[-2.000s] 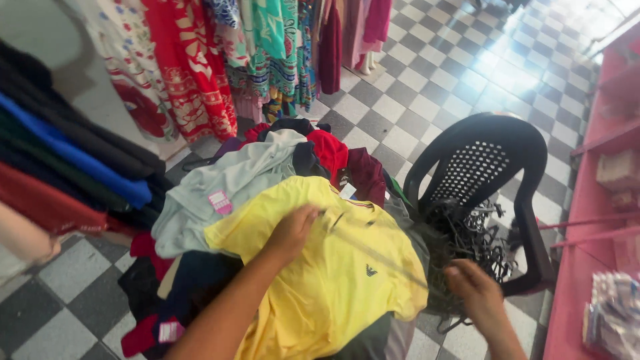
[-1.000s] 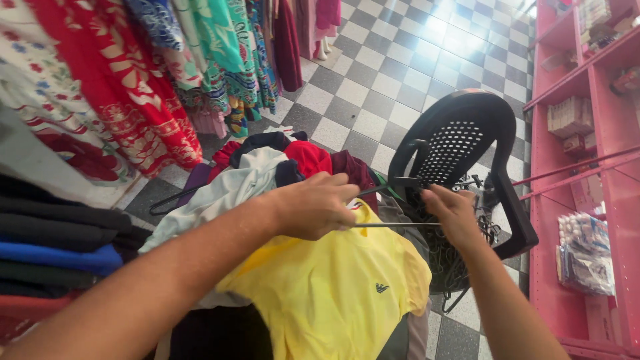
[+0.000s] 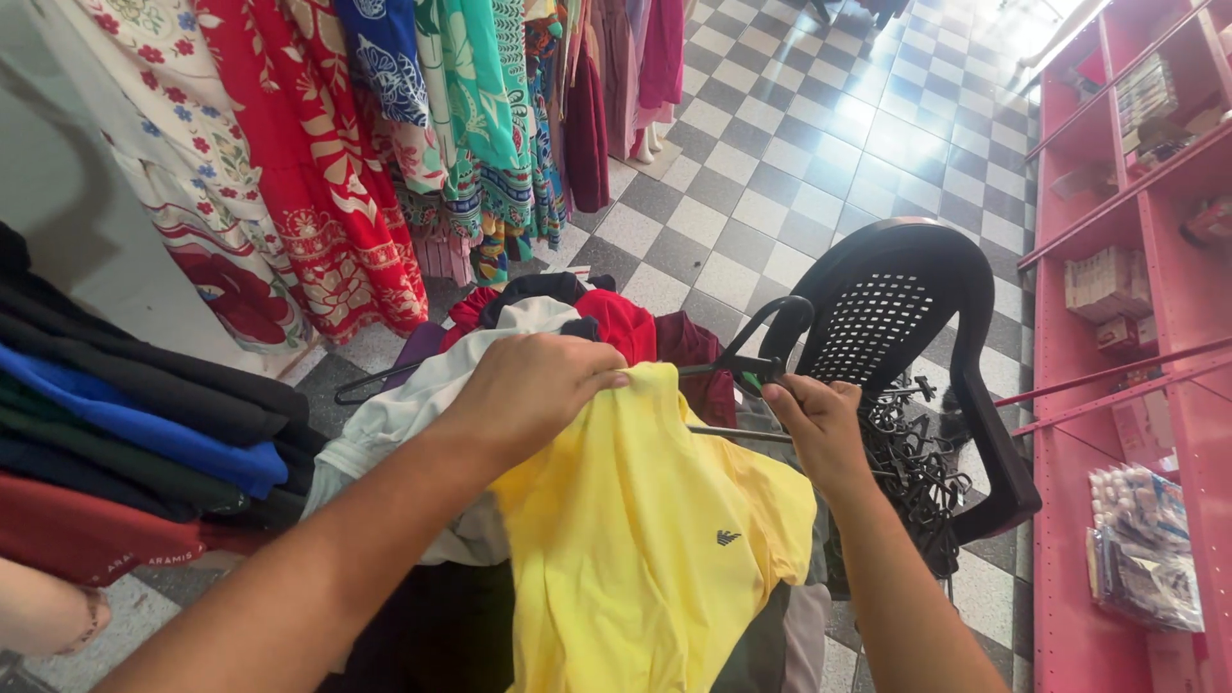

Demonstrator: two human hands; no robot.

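Observation:
My left hand [image 3: 539, 390] pinches the collar of a yellow T-shirt [image 3: 640, 539], which hangs down over a pile of clothes and bears a small dark logo. In my right hand [image 3: 818, 419] is a black plastic clothes hanger [image 3: 746, 366], held near its middle. The hanger's far arm reaches into the shirt's neck, and its hook curves up beside the chair. Its lower bar shows between the collar and my right hand. Behind my left hand lies a pale grey garment [image 3: 414, 409], with a red one [image 3: 621, 322] and a maroon one [image 3: 688, 351] beyond.
A black plastic chair [image 3: 977, 279] on the right holds a tangle of black hangers [image 3: 905, 462]. Pink shelves [image 3: 1078, 577] with packaged goods line the right side. Patterned dresses [image 3: 318, 164] hang at the upper left, dark folded or hanging garments [image 3: 144, 385] at the left. The floor [image 3: 731, 212] is checkered.
Two seconds ago the shirt lay spread on the pile, with my hands farther apart. Now its collar is lifted and gathered in my left hand, with the hanger's arm in the neck.

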